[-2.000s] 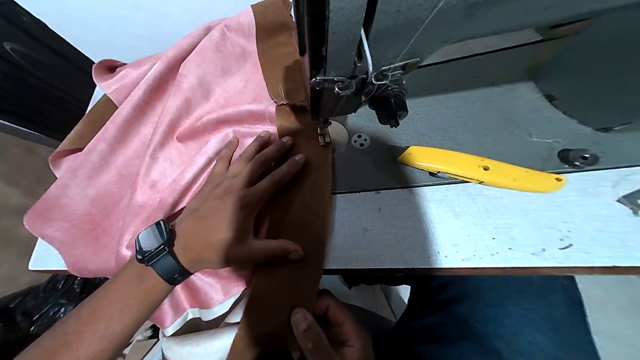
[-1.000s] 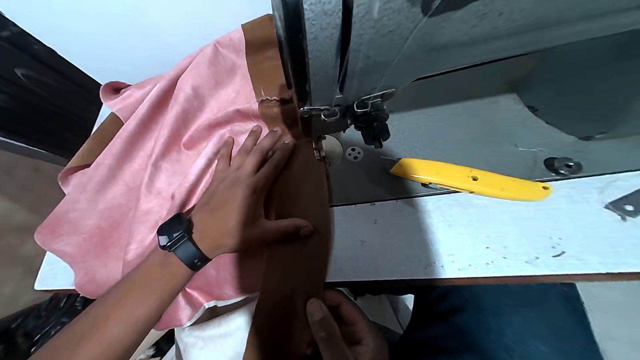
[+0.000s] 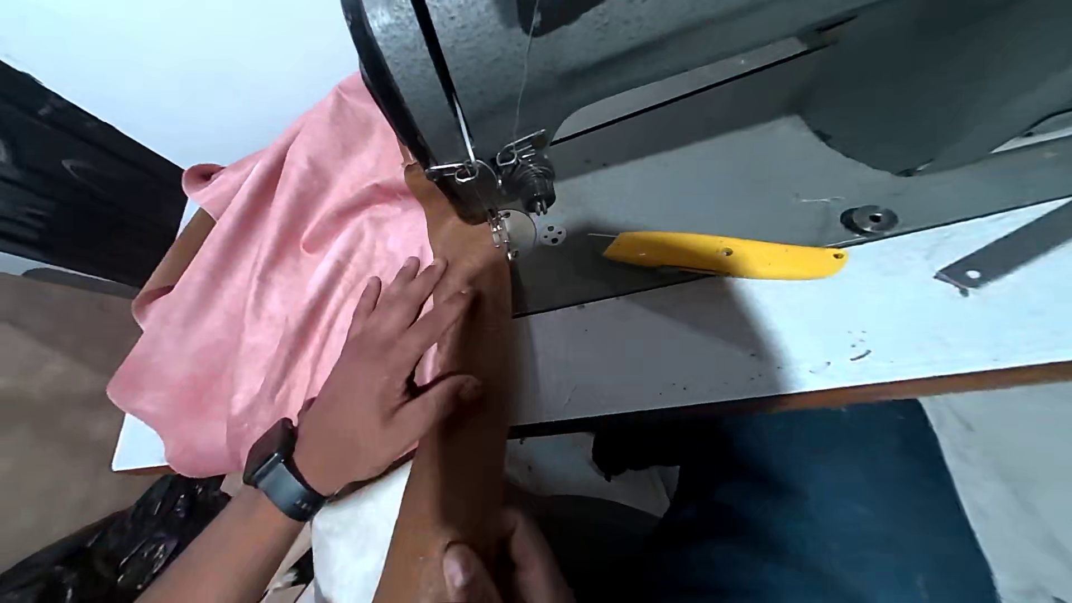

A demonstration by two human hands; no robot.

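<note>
A brown strip of fabric or leather runs from the sewing machine's presser foot down past the table's front edge. Beside it on the left lies a large pink piece of the same kind, wrinkled. My left hand, with a black watch at the wrist, rests flat with fingers spread across the seam between pink and brown, below the foot. My right hand pinches the brown strip between thumb and fingers at the bottom edge of the view, partly cut off. The needle tip cannot be made out.
The grey sewing machine head overhangs the work. A yellow utility knife lies right of the foot, its thin blade toward the machine. Farther right are a round metal knob and a flat metal strip. A black plastic bag sits lower left.
The brown strip and pink piece have advanced beneath the machine head; a joint in the brown strip, visible above the foot earlier, is now hidden. Both hands stay on the material.
</note>
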